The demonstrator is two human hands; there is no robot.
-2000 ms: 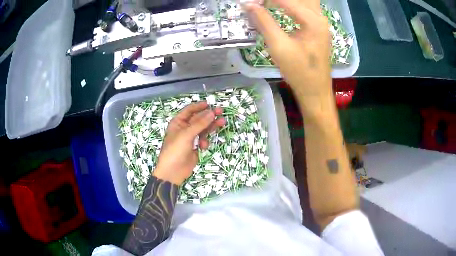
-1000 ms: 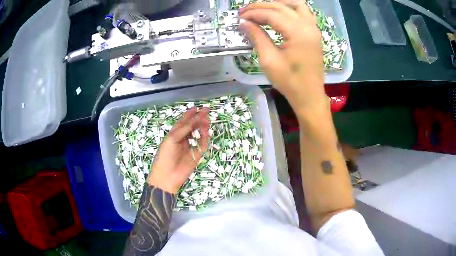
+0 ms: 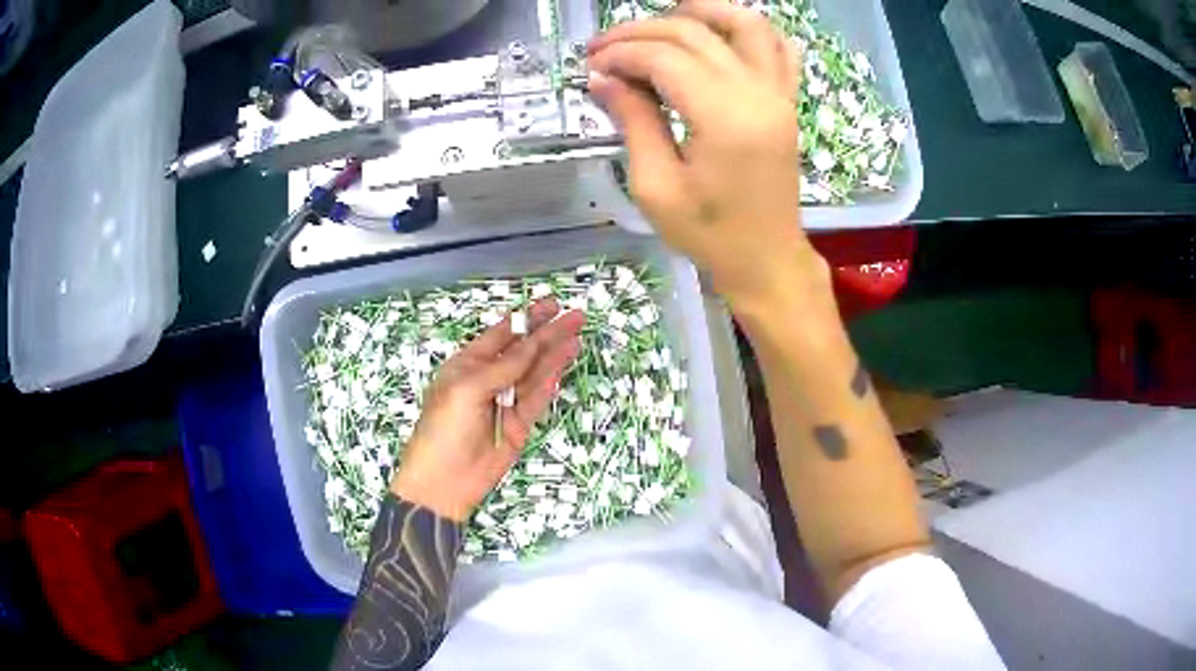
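A translucent near bin full of white-and-green wired parts sits at my lap. My left hand is over these parts, palm partly up, with a few white-and-green parts lying in its curled fingers. My right hand is at the right end of the silver fixture, thumb and forefinger pinched at the work slot. What is between those fingertips is too small to tell. A far bin of the same parts lies behind and beneath my right hand.
An empty-looking translucent tub stands at far left. A metal bowl is behind the fixture. Small clear trays lie upper right. Dark hoses hang at the fixture's left. Red and blue crates are below the bench.
My right hand has moved slightly left along the fixture, its fingertips now closer to the slot. My left hand stays over the near bin, its fingers and the parts in them shifted.
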